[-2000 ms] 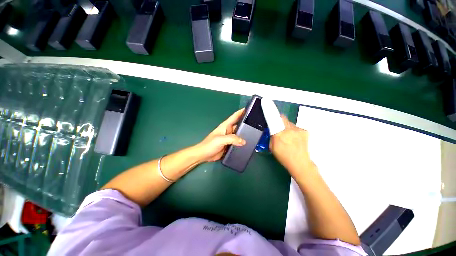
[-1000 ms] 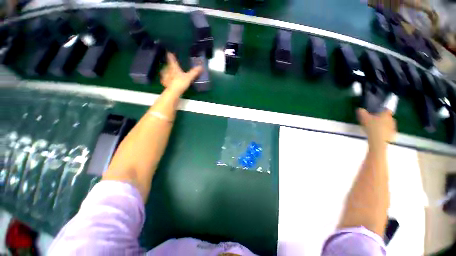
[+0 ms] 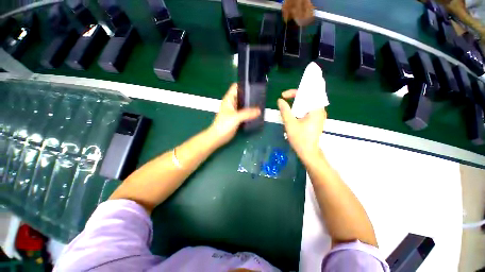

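My left hand (image 3: 232,114) holds a dark grey power bank (image 3: 252,87) upright over the pale rail, its glossy black panel end pointing away from me; it is slightly blurred. My right hand (image 3: 306,125) is just right of it, not touching it, with a white pointed wiping cloth (image 3: 312,91) over or between its fingers. Thumb and fingers of this hand are apart. Small blue parts (image 3: 275,162) lie on a clear plastic bag (image 3: 251,160) on the green bench below the hands.
A clear ribbed blister tray (image 3: 42,154) is at far left, with one unit (image 3: 125,146) beside it. A white sheet (image 3: 383,186) lies right, with another unit (image 3: 410,253) at its lower edge. Many units stand on the green conveyor (image 3: 212,69). Another person's hand (image 3: 298,10) reaches in at the top.
One second ago both hands reached over the conveyor, the right holding a unit. Now that hand is back near the middle without it, and the left hand has lifted a unit to the rail.
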